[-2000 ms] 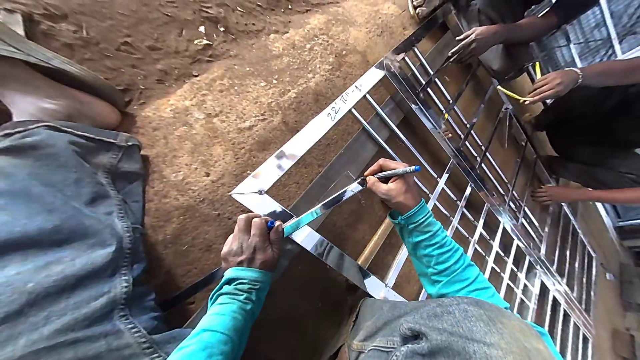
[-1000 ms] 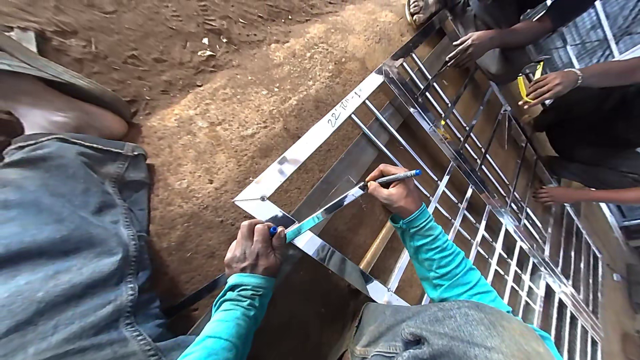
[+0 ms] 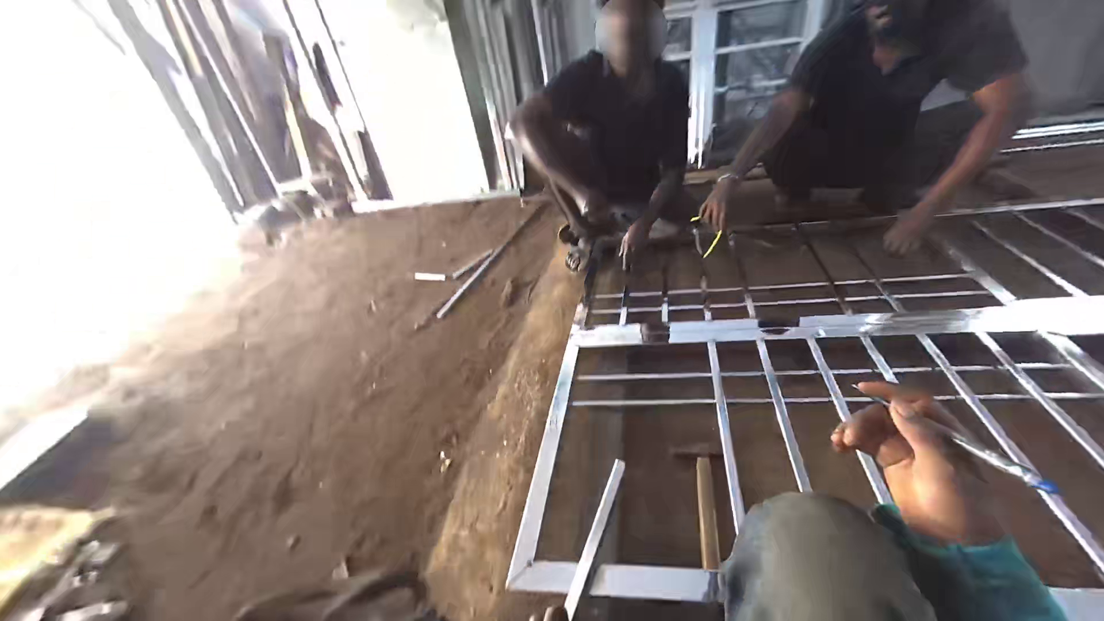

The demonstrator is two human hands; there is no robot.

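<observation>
My right hand (image 3: 927, 466) holds a pen (image 3: 992, 457) above the bars of a metal grille frame (image 3: 548, 466), its tip pointing left and its blue end to the right. Only the fingertips of my left hand (image 3: 550, 614) show at the bottom edge, at the lower end of a flat metal strip (image 3: 597, 535). The strip slants across the near-left corner of the frame. A hammer with a wooden handle (image 3: 707, 513) lies inside the frame, right of the strip. My knee hides part of the grille.
Two people crouch beyond the grille; one person's hand (image 3: 716, 205) has a yellow thing (image 3: 712, 245). A second grille section (image 3: 776, 297) lies past the thick rail. Metal offcuts (image 3: 470, 280) lie on the dirt at left. Poles lean at the back left.
The view has swung up and across to the co-workers. My right hand with the pen has come away from the strip, which it was touching in both earlier frames.
</observation>
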